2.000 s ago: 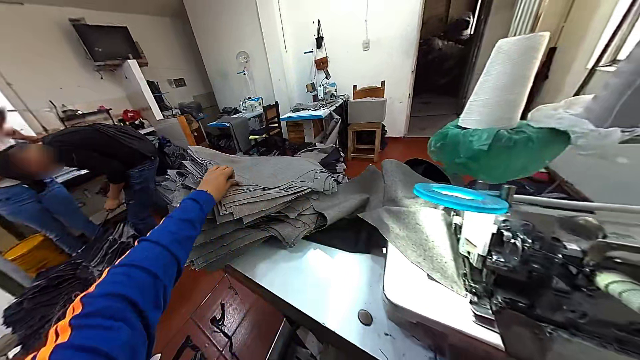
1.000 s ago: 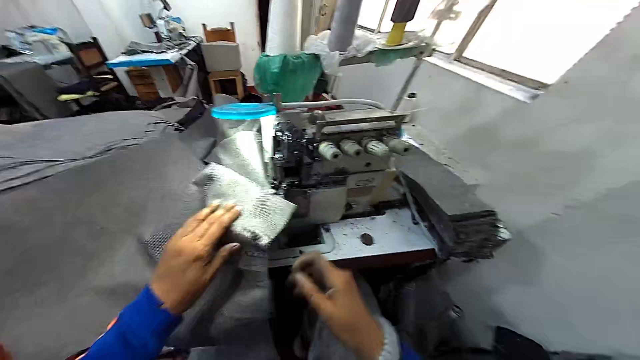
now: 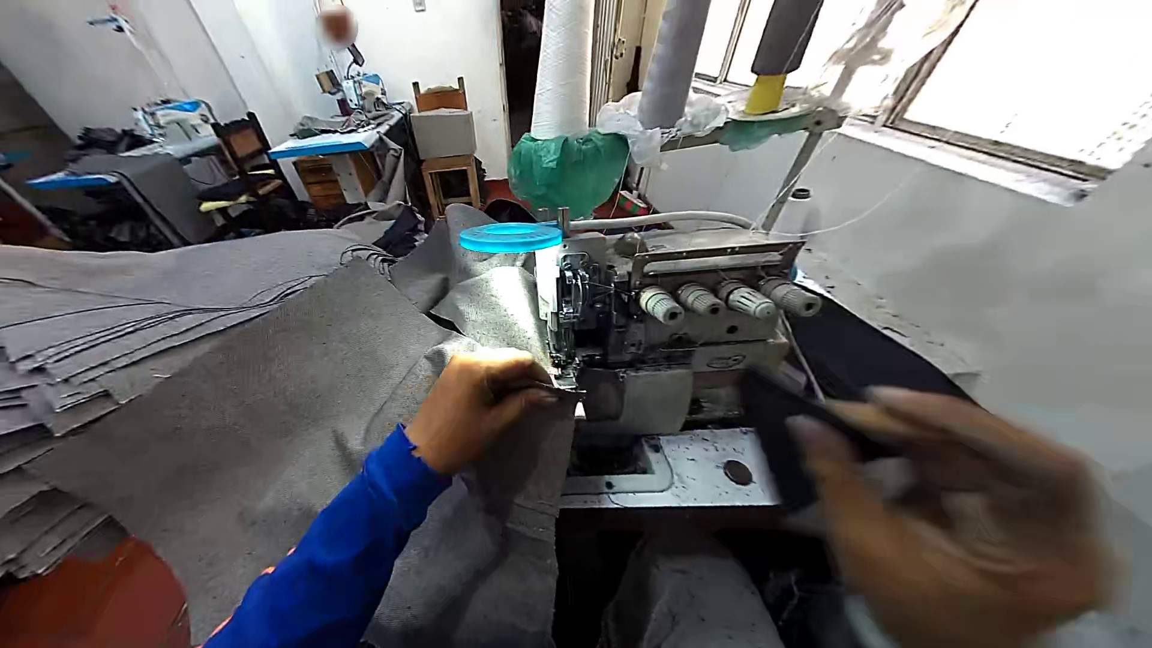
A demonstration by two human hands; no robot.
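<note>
My left hand [image 3: 481, 405] pinches the edge of a grey fabric panel [image 3: 297, 405] right at the needle area of an overlock sewing machine [image 3: 675, 315]. The panel hangs down over the table's front edge. My right hand [image 3: 963, 513], blurred by motion, is at the lower right in front of the machine and holds a dark piece of fabric [image 3: 778, 441] between thumb and fingers. A blue ring [image 3: 511, 238] sits at the machine's left side, beside a bright light that falls on the cloth.
Stacked grey fabric panels [image 3: 162, 315] lie at the left. Thread cones, among them a white one [image 3: 562, 72], stand behind the machine near a window. A round dark disc [image 3: 738, 472] rests on the white machine table [image 3: 711, 450]. Farther back are sewing tables and a wooden chair [image 3: 450, 171].
The view has swung right from the fabric stack to the machine. My left hand has moved onto the cloth edge by the needle area. A dark fabric piece now shows in my right hand.
</note>
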